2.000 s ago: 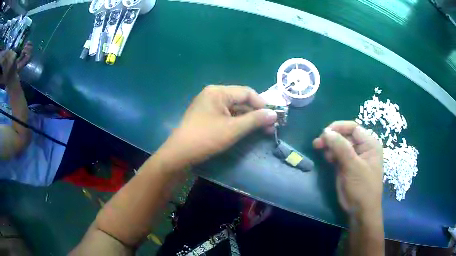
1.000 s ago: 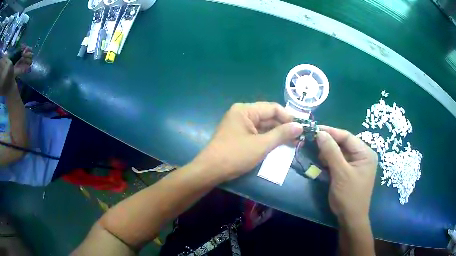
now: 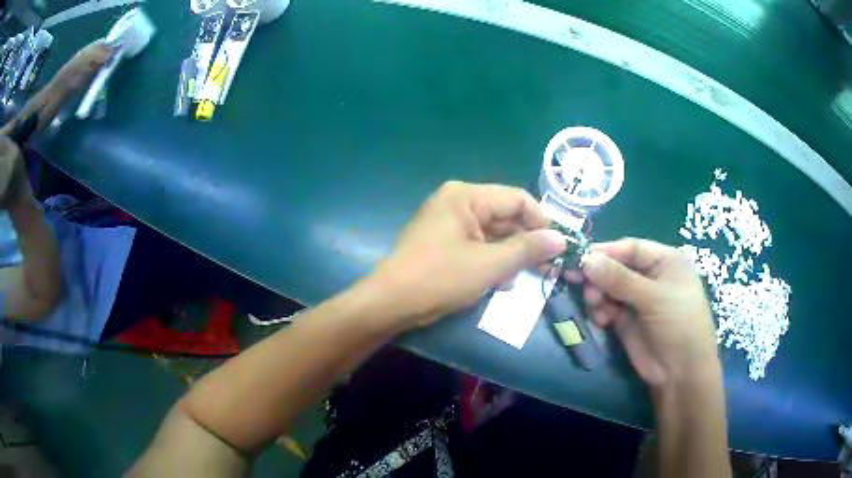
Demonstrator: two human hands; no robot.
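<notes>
A white fan housing (image 3: 581,168) lies on the green bench, its spoked ring up and its flat handle toward me. My left hand (image 3: 476,247) pinches a small circuit board (image 3: 572,245) at the neck below the ring. My right hand (image 3: 654,303) has its thumb and finger at the board's right edge; whether it holds a small white part there is too small to tell. A dark battery (image 3: 569,333) with a pale yellow label lies right of the handle, wires running up toward the board.
A loose pile of small white parts (image 3: 752,303) lies at the right. Two fan units (image 3: 220,61) with batteries lie at the upper left. A neighbouring worker's hand (image 3: 89,61) holds another white unit at the far left. A white strip (image 3: 645,70) edges the bench.
My right hand has come in from the right to the board. The fan has shifted right and its handle shows. The neighbour has taken one of the three waiting units.
</notes>
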